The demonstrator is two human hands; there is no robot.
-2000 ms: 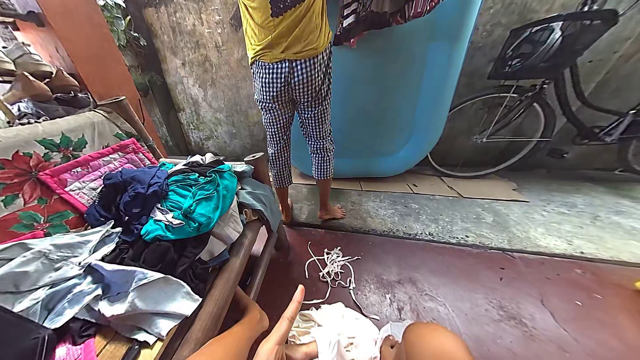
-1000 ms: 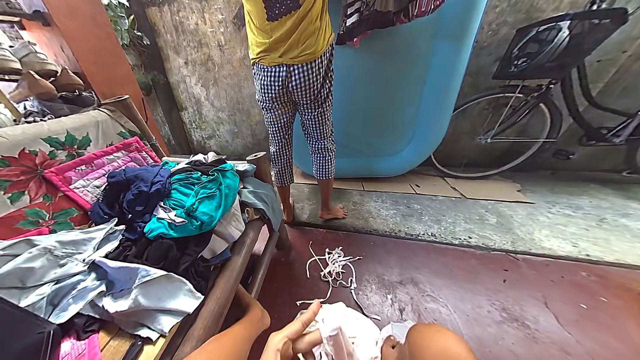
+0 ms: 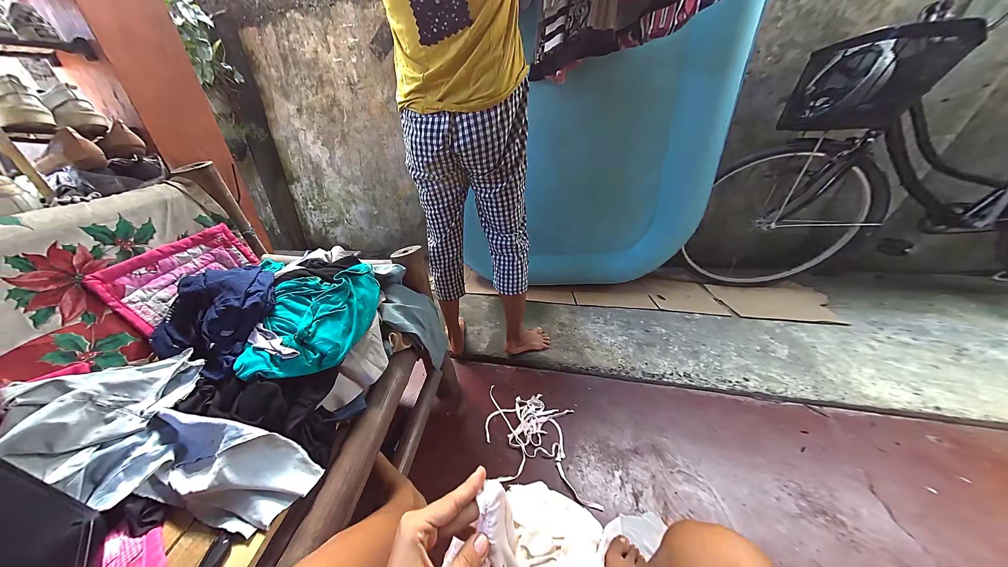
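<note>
My left hand (image 3: 441,520) is at the bottom of the head view, with white cloth (image 3: 543,524) pinched between its thumb and fingers. The cloth is bunched low between my bent legs, and its lower part is cut off by the frame edge. My right hand cannot be made out. Just beyond the cloth, a loose tangle of white cords (image 3: 531,429) lies on the red floor, one strand trailing back toward the cloth.
A bamboo bench (image 3: 362,465) at left holds piled clothes, including a teal garment (image 3: 319,319). Ahead, a barefoot person (image 3: 465,157) stands beside a blue plastic tub (image 3: 606,181) standing on edge. A bicycle (image 3: 787,213) leans near the wall at right, by flattened cardboard (image 3: 772,302).
The fingers of my left hand have closed onto the white cloth and lifted a fold of it. The cords and the bench pile have stayed in place.
</note>
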